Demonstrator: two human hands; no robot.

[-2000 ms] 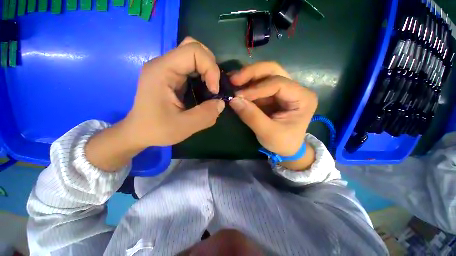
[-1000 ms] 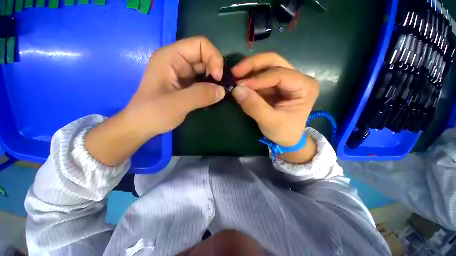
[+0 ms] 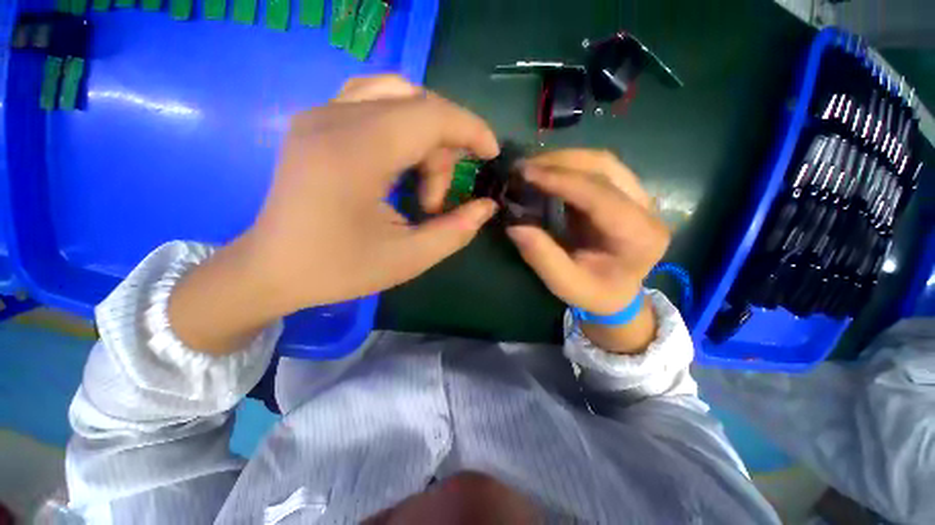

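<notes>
My left hand (image 3: pixel 359 195) and my right hand (image 3: pixel 595 231) meet over the dark green bench. Between them is a small black housing (image 3: pixel 528 200), blurred, held by the fingers of my right hand. A bright green circuit board (image 3: pixel 464 179) shows between the thumb and fingers of my left hand, at the left side of the black part. The fingertips hide where board and housing meet. A blue strap (image 3: pixel 613 311) is on my right wrist.
Two loose black units (image 3: pixel 563 97) with thin shiny strips and red wire lie beyond my hands. The left blue tray (image 3: pixel 154 185) holds green boards along its far side. The right blue tray (image 3: pixel 769 205) holds dense rows of black units. Another person's sleeve (image 3: pixel 871 400) shows at the lower right.
The view has shifted, so trays and bench sit differently in the picture. The green board now shows between my hands, and my fingertips have moved slightly apart around the part.
</notes>
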